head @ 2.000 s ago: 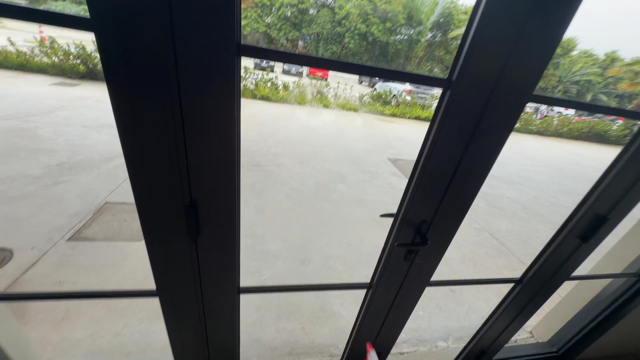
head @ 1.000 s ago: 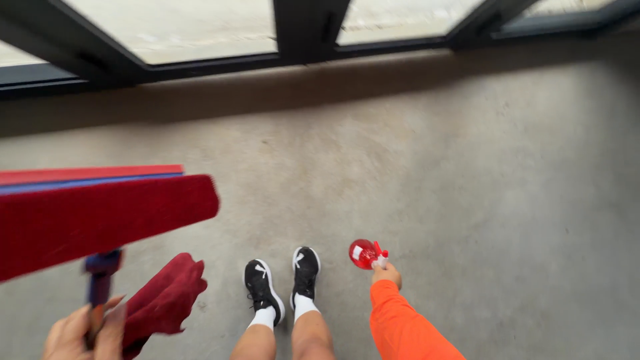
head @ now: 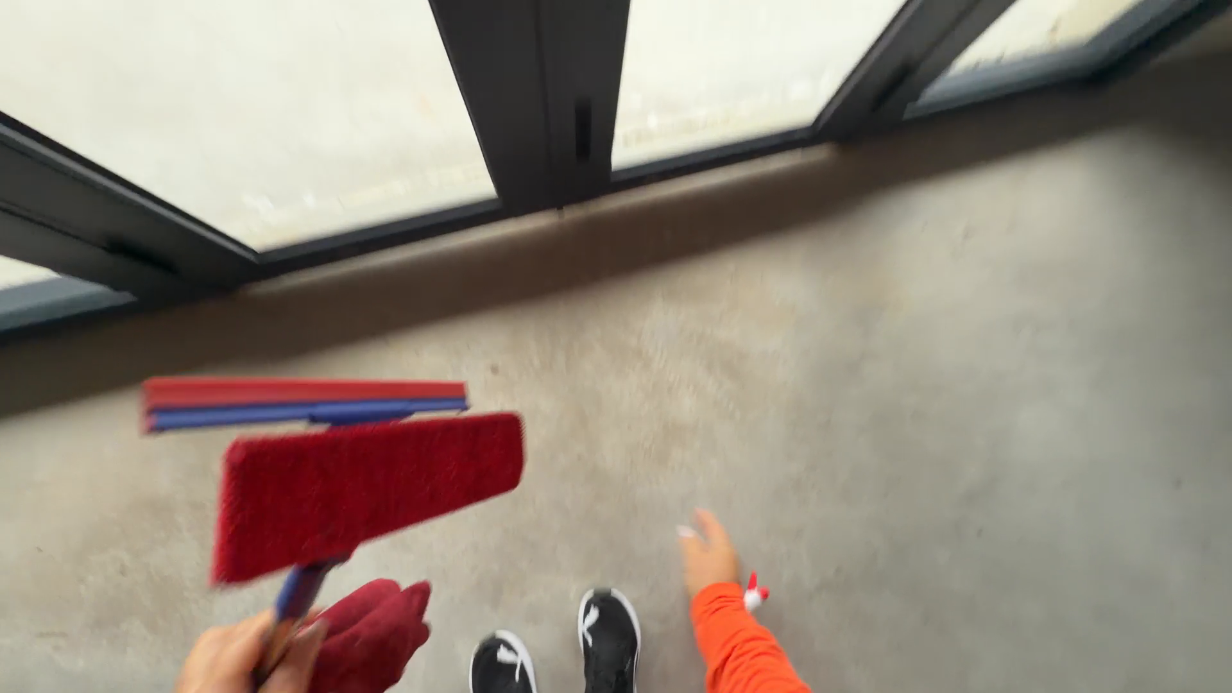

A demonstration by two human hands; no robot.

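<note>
My left hand [head: 255,654] grips the handle of a window squeegee [head: 308,409] with a red blade, a blue bar and a red microfiber pad [head: 375,491]. A dark red cloth [head: 371,635] is bunched in or against the same hand. At the lower middle, my right hand [head: 710,556] reaches out from an orange sleeve, its fingers apart and nothing seen between them. The red and white nozzle of a spray bottle [head: 756,591] shows just beside the right wrist; the sleeve and forearm hide the rest of the bottle.
Dark metal framed glass doors [head: 549,106] run across the top, their lower rail meeting the concrete floor [head: 866,404]. A strip of shadow lies along the doors. Black shoes with white soles [head: 609,635] stand at the bottom edge.
A second ago my right hand was on the red spray bottle; it is now off it, with fingers apart. The squeegee and pad have come further into view. The view has swung down from the doors.
</note>
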